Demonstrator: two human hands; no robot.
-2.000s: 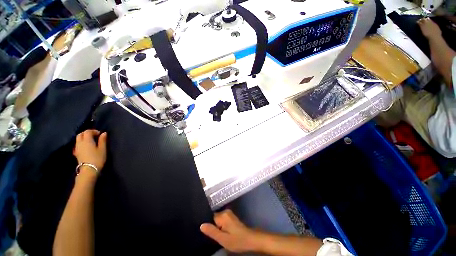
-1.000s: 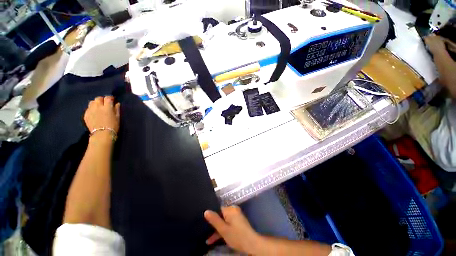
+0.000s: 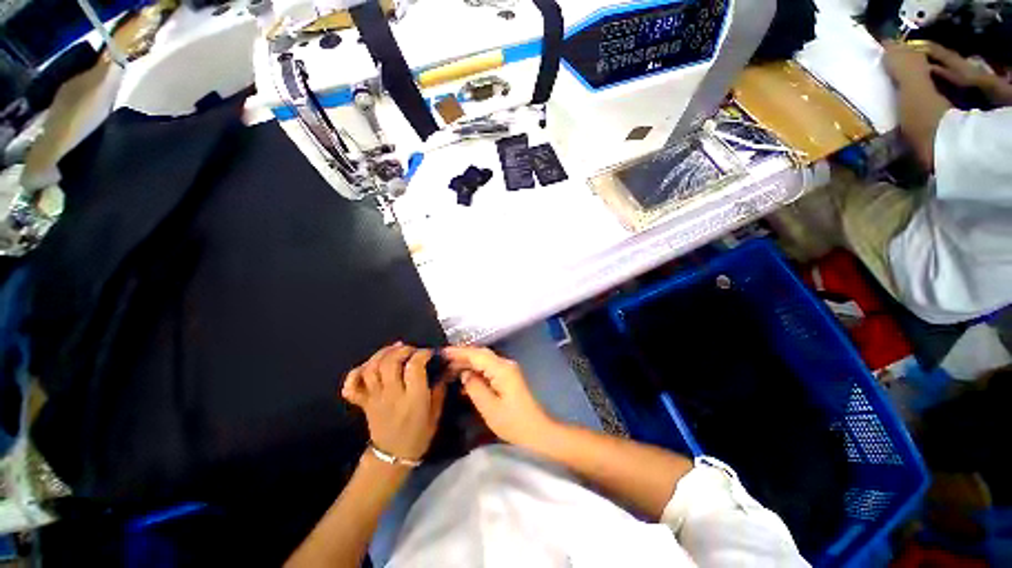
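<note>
A large black garment panel (image 3: pixel 266 266) lies left of the needle and hangs over the table's front edge. My left hand (image 3: pixel 394 399) and my right hand (image 3: pixel 496 391) meet at the panel's right edge, near the table's front corner, with the cloth pinched between their fingers. The presser foot and needle (image 3: pixel 385 200) of the white sewing machine (image 3: pixel 605 117) are above the panel's upper right edge, away from my hands. Dark rectangular labels (image 3: pixel 530 163) and a cross-shaped black scrap (image 3: pixel 468 183) lie flat beside the machine bed.
A phone in a clear pouch (image 3: pixel 671 178) lies right of the machine on the white table (image 3: pixel 544 261). A blue plastic crate (image 3: pixel 877 427) with black pieces stands below. A brown card (image 3: pixel 805 109) lies behind the pouch. Another person (image 3: pixel 943 211) sits at the right.
My left hand has moved from the upper panel down and right to meet my right hand at the cloth's edge. The view has shifted, with the machine now higher in the picture.
</note>
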